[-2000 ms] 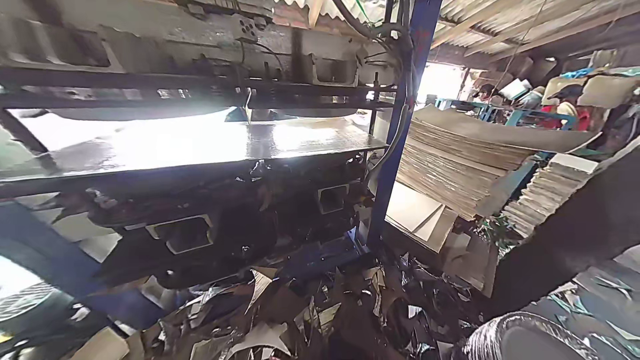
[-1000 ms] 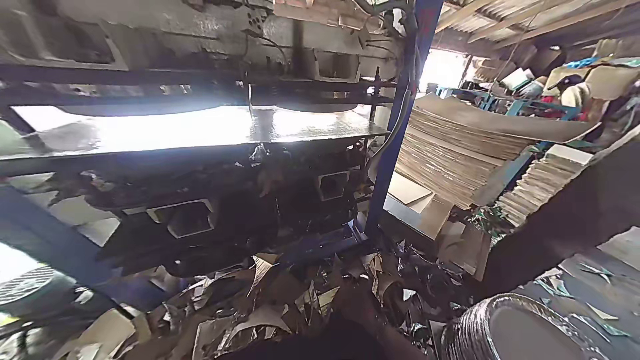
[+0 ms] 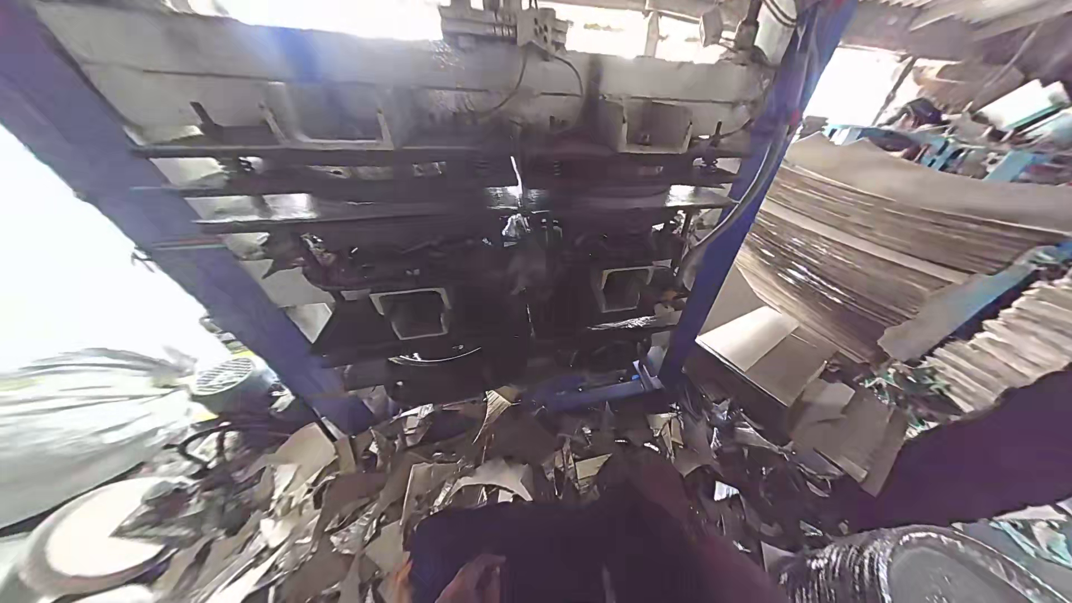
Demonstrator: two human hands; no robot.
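My right hand (image 3: 653,481) is a dark, blurred shape at the bottom centre, over cardboard and foil-like scraps (image 3: 502,477). Whether its fingers hold anything cannot be told. Part of my left hand (image 3: 476,578) shows at the bottom edge, against dark clothing (image 3: 544,544); its fingers are mostly hidden. In front of both stands a press-like machine with a blue metal frame (image 3: 724,243), a horizontal metal plate (image 3: 335,209) and dark dies or blocks beneath it.
A tall stack of cardboard sheets (image 3: 854,226) leans at the right, with a smaller stack (image 3: 1013,343) beside it. Round, silvery stacked plates (image 3: 946,569) are at the bottom right. On the left are a motor with a vented cover (image 3: 224,377), a pale plastic sack (image 3: 84,419) and a round pale disc (image 3: 92,536).
My right arm has come into view at the bottom, and my left hand now shows at the lower edge. The view has shifted strongly, so the plate's bright top looks much narrower.
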